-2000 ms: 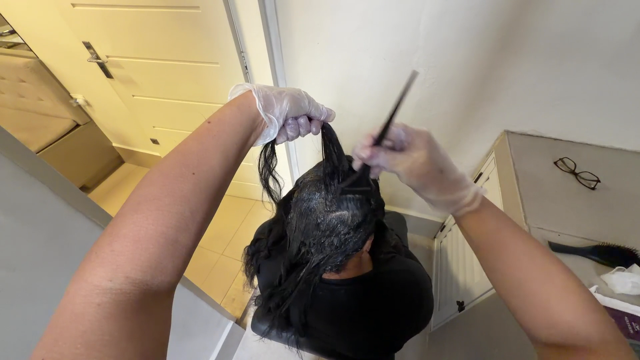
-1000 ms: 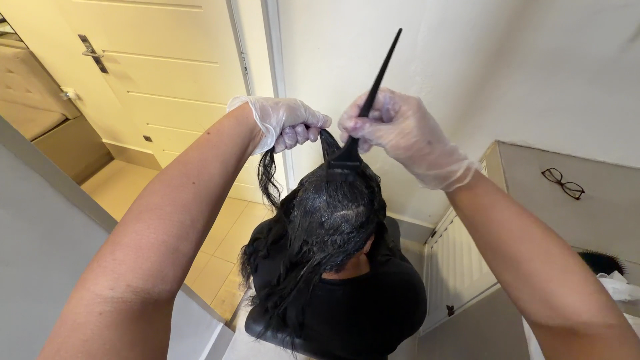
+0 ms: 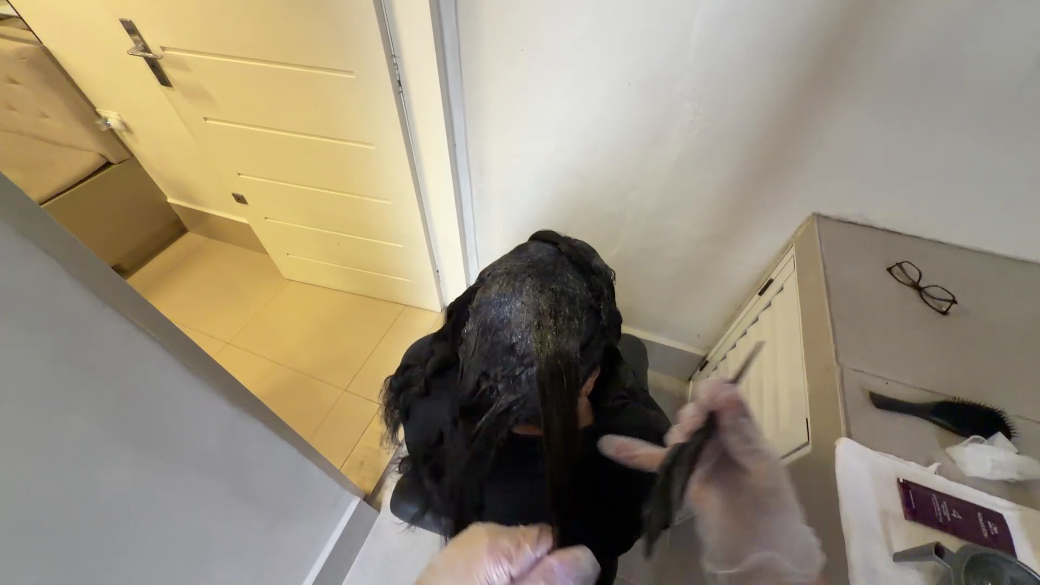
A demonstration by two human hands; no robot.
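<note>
A seated person with long dark hair [image 3: 520, 325], coated and shiny at the crown, faces away in a black top. At the bottom centre my left hand [image 3: 512, 556], in a clear glove, is closed around the lower end of a long strand [image 3: 559, 414] that hangs straight down the back of the head. My right hand [image 3: 731, 479], gloved too and slightly blurred, is right of the person's shoulder. It holds a black tint brush [image 3: 681, 479], its thin handle pointing up and right, its bristle end down; thumb and fingers are partly spread.
On the grey counter [image 3: 869, 333] at right lie eyeglasses [image 3: 921, 287], a black hairbrush [image 3: 946, 413] and a crumpled white item [image 3: 993, 457]. A white towel [image 3: 865, 496] bears a purple sachet [image 3: 955, 513] and a grey bowl [image 3: 987, 565]. A pale door [image 3: 301, 146] stands left, the wall ahead.
Both hands have come down from above the head; the brush has left the hair at the crown. The strand that was held up now runs down the back of the head.
</note>
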